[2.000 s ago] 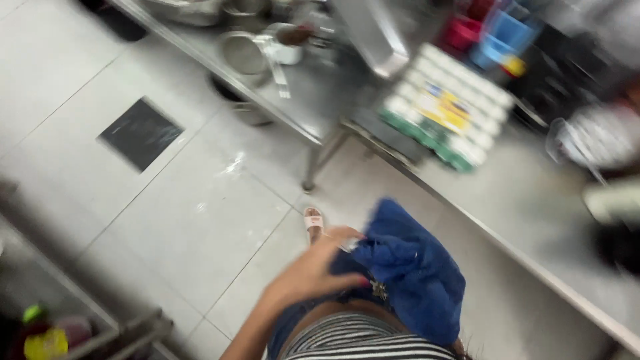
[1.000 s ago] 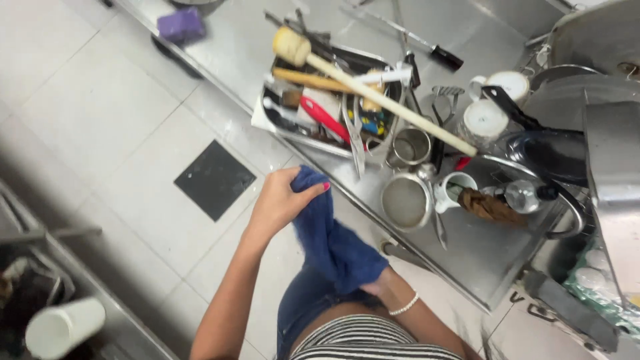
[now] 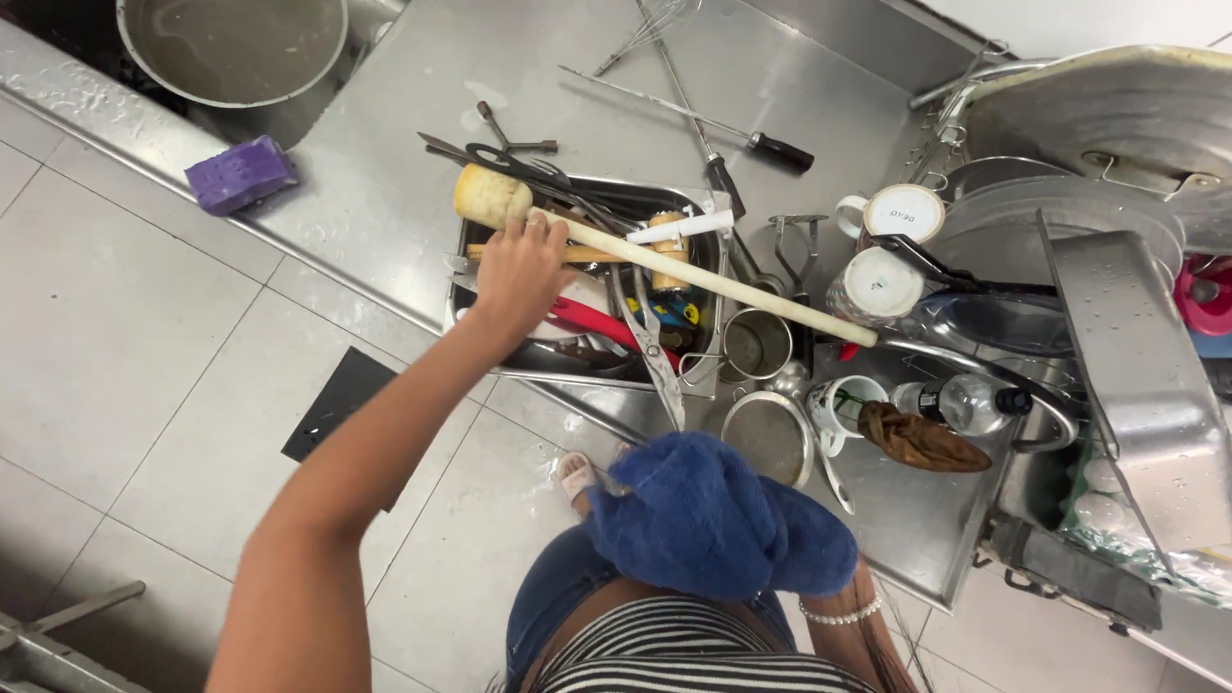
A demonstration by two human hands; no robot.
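Note:
My left hand [image 3: 525,269] reaches over a metal tray of utensils [image 3: 717,361], its fingertips at the head end of a long pale pestle or mallet [image 3: 712,279]; whether they grip it is unclear. Beneath the long handle lie a wooden-handled tool, a red-handled utensil [image 3: 606,325], metal tongs or shears [image 3: 654,356] and a small wooden mallet [image 3: 670,252]. A bunched blue cloth [image 3: 693,520] covers my right hand, near my waist; only the wrist with its beaded bracelet shows below the cloth, so the fingers are hidden.
A purple sponge [image 3: 241,175] rests on the steel counter's edge by a sink holding a large pot [image 3: 236,48]. Knife sharpeners or skewers, a whisk [image 3: 645,34], mugs [image 3: 905,214], a strainer [image 3: 768,438], a bottle [image 3: 962,402] and a tilted steel pan [image 3: 1145,375] crowd the right side.
My left hand has let go of the blue cloth and moved onto the utensils in the tray. The cloth is now bunched around my right hand. The view has shifted along the counter.

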